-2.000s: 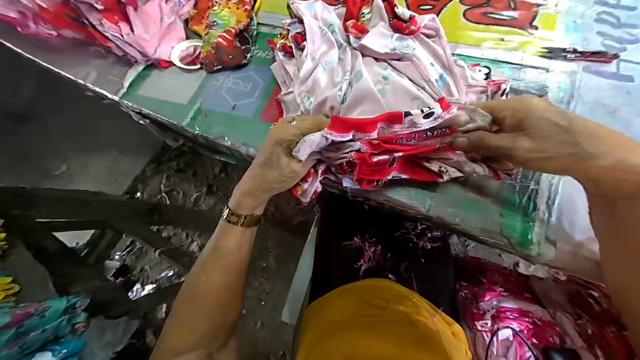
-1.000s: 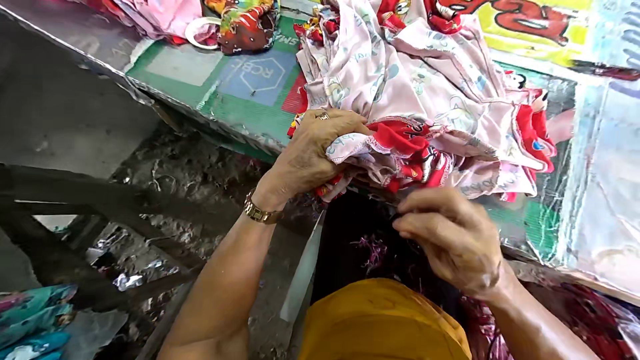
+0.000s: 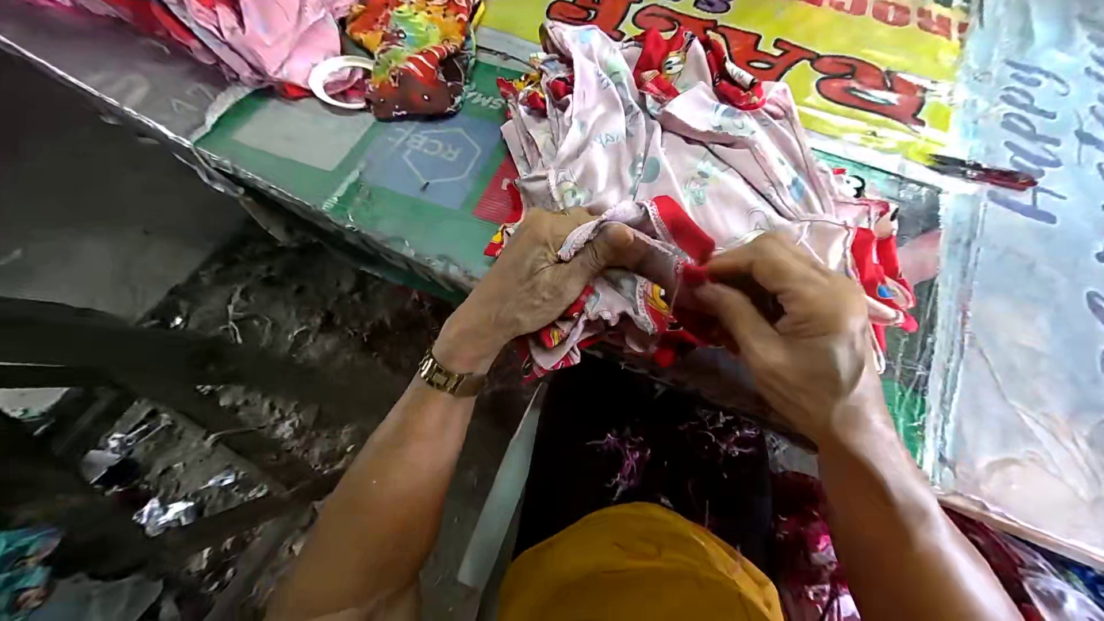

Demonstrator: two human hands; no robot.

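A heap of pale pink printed fabric garments (image 3: pixel 690 164) with red trim lies at the near edge of the table. My left hand (image 3: pixel 552 267), with a gold-coloured watch (image 3: pixel 450 376) on the wrist, grips the bunched near edge of the cloth, a pale seamed edge folded over its thumb. My right hand (image 3: pixel 793 319) pinches a small piece of red trim (image 3: pixel 693 274) between thumb and forefinger, just right of the left hand. Its other fingers are curled and partly hidden.
The table is covered with printed plastic sheeting (image 3: pixel 302 172). At its upper left lie pink cloth (image 3: pixel 285 39), a multicoloured cloth (image 3: pixel 414 60) and a white ring (image 3: pixel 341 82). Dark wooden bars (image 3: pixel 129 345) stand below left over littered ground. Red shiny cloth (image 3: pixel 806 535) lies below right.
My right hand first held the right side of the bunched edge, then was off the cloth, and now pinches red trim beside my left hand. My left hand has kept its grip on the cloth.
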